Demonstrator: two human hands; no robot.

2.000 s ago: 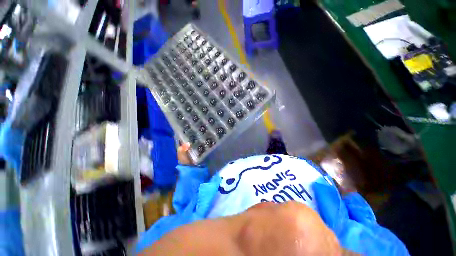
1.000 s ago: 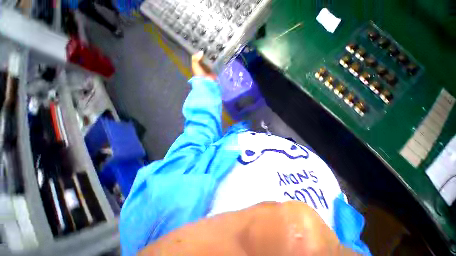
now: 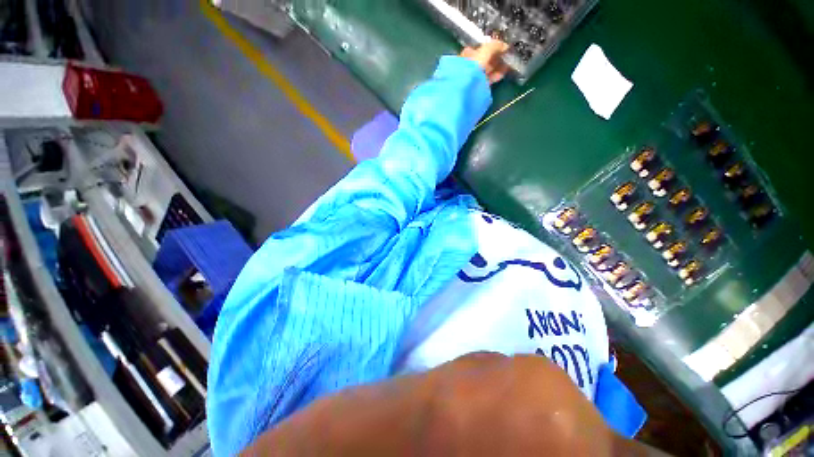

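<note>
My left hand [image 3: 489,59] reaches up the picture from a blue sleeve. It grips the near edge of a clear blister tray [image 3: 528,25] with dark round components in its pockets. The tray is cut off by the top edge of the picture and is over the green bench mat. I cannot tell if it touches the mat. My right hand is not in view; only a bit of blue sleeve shows at the lower right.
On the green mat [image 3: 768,54] are a white paper slip [image 3: 602,82], a thin pale stick [image 3: 505,107] and a clear tray of gold-and-black components [image 3: 660,234]. A pale strip [image 3: 751,317] lies at the right. Shelves, a blue bin [image 3: 203,268] and a red box [image 3: 112,93] are left.
The view has turned towards the bench. My left hand has carried the blister tray from above the aisle to over the green mat.
</note>
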